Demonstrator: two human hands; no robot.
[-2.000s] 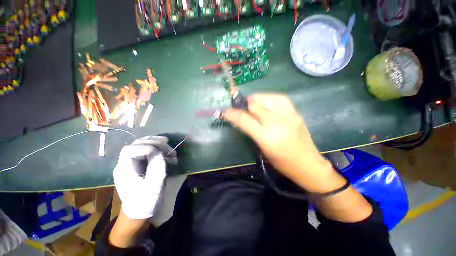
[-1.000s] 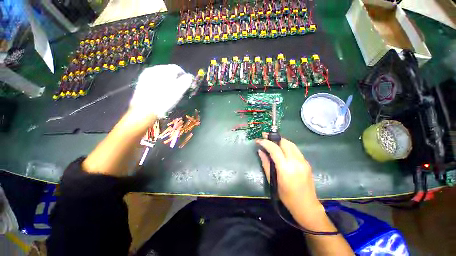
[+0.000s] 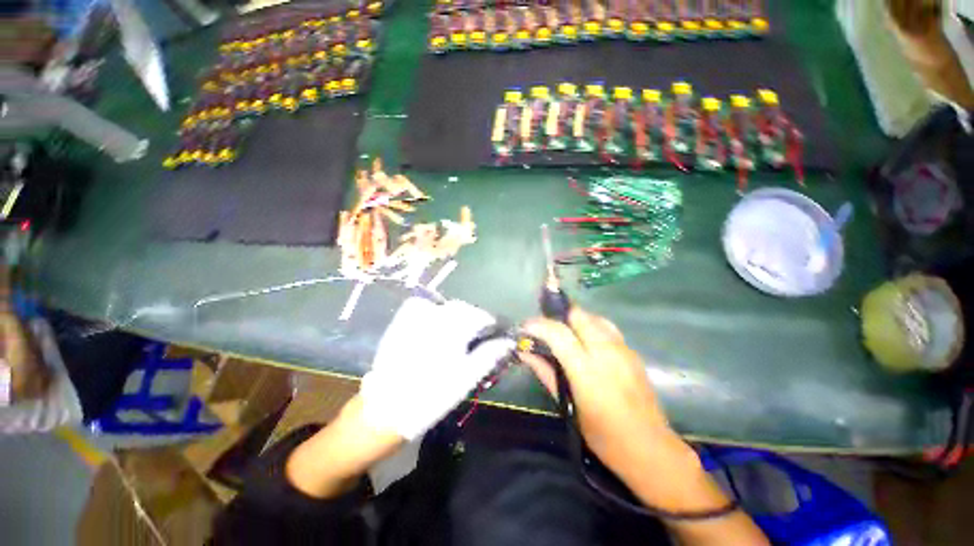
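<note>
My left hand, in a white glove, holds a part-built board assembly with a yellow end and a red wire near the bench's front edge. A thin solder wire runs from the glove to the left. My bare right hand holds the soldering iron like a pen, tip pointing away from me, its fingers close to the assembly's yellow end. Green circuit boards with red leads lie beyond it. Copper strips lie in a loose pile beyond the glove. The held assembly is blurred and partly hidden by the glove.
Yellow-topped assemblies stand in rows on black mats. A white tub of paste with a light blue handle and a yellowish tip cleaner are at the right. A black fan stands behind. A blue stool is below.
My left hand has come back from the rows to the bench's front edge, now with an assembly in it. The iron has moved off the green boards. The view has shifted.
</note>
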